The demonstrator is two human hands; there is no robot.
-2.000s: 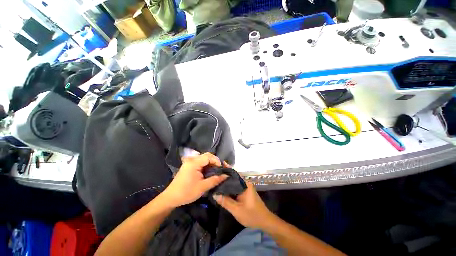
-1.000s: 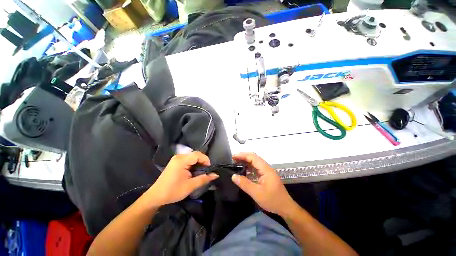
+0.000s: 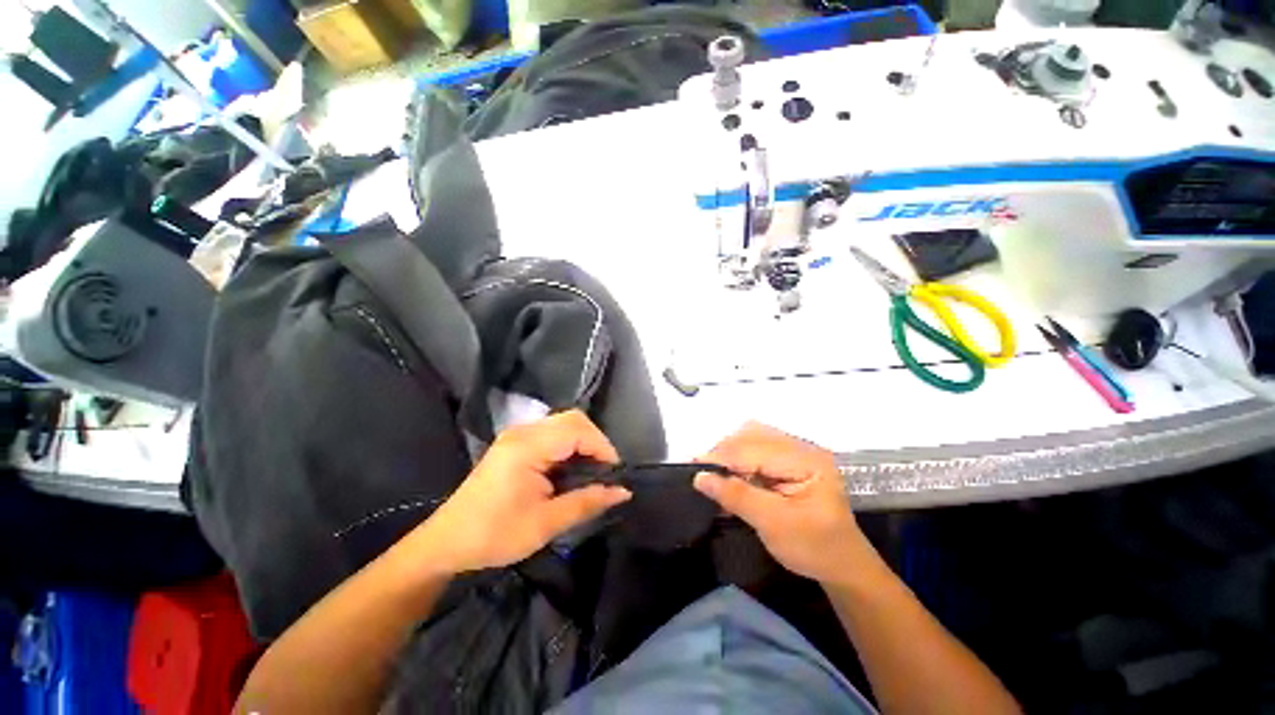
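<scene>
A large dark grey garment point(image 3: 329, 405) with pale stitching lines is heaped at the left and hangs over the table's front edge. My left hand point(image 3: 538, 489) pinches a dark cloth edge point(image 3: 657, 489) between thumb and fingers. My right hand point(image 3: 783, 496) pinches the same edge a little to the right. The edge is stretched nearly level between both hands, in front of the table. The cloth below the hands is dark, and its folds are hard to tell apart. A small pale patch point(image 3: 517, 409) shows beside my left hand.
A white sewing machine point(image 3: 1035, 196) stands at the right. Green and yellow scissors point(image 3: 951, 333), a pink and blue tool point(image 3: 1088, 366), a round black object point(image 3: 1134, 338) and a small dark flat piece point(image 3: 945, 252) lie by it. A grey machine point(image 3: 112, 310) is at left.
My right hand has moved right, away from my left hand. The cloth edge, bunched between the hands earlier, is now drawn out level between them.
</scene>
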